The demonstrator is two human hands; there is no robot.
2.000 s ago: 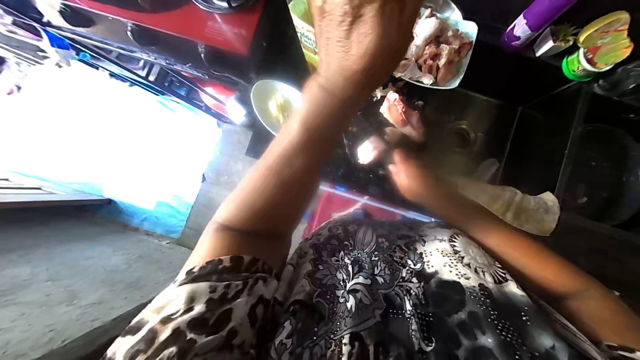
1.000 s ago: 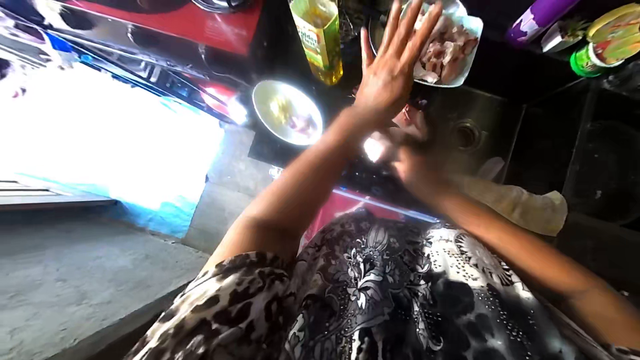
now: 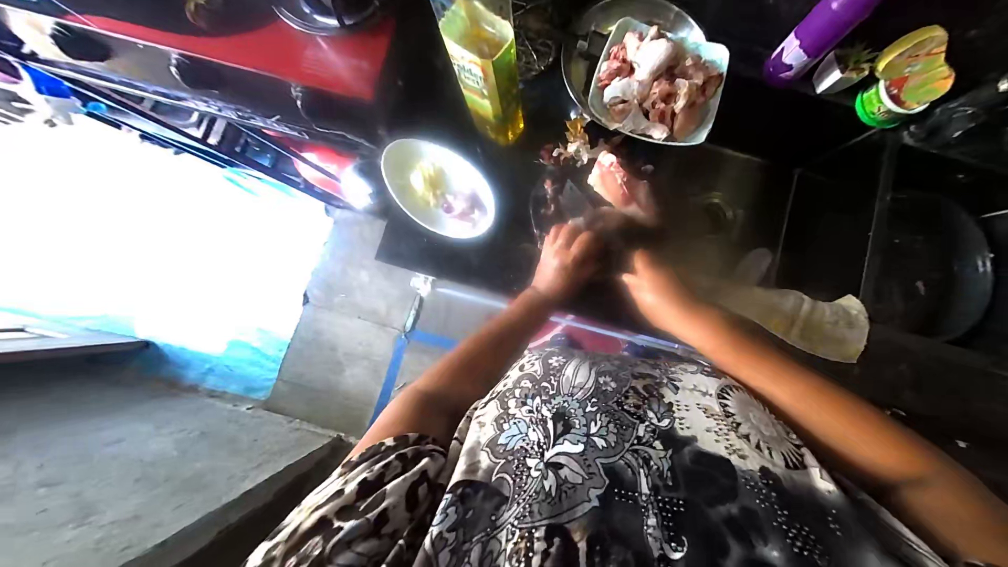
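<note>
My left hand (image 3: 565,260) and my right hand (image 3: 650,285) are close together over the dark counter, near its front edge. The fingers of both meet at a dark, blurred spot, and what they touch there cannot be made out. Just beyond them lies a piece of raw meat (image 3: 618,183), with brownish and whitish scraps (image 3: 579,146) behind it. A square white bowl (image 3: 713,114) of raw meat pieces stands farther back, partly over a round metal dish (image 3: 579,79). Left of my hands is a white bowl (image 3: 402,209) with yellowish and pinkish food inside.
An oil bottle (image 3: 488,75) stands behind the white bowl. A red-topped stove (image 3: 315,55) is at the back left. At the back right are a purple bottle (image 3: 815,39) and a green container (image 3: 878,106). A pale cloth (image 3: 823,323) lies by my right forearm, near a sink (image 3: 736,197).
My left hand, raised with spread fingers near the square meat bowl a second ago, has come down toward me beside my right hand. The oil bottle and that bowl are no longer covered by it.
</note>
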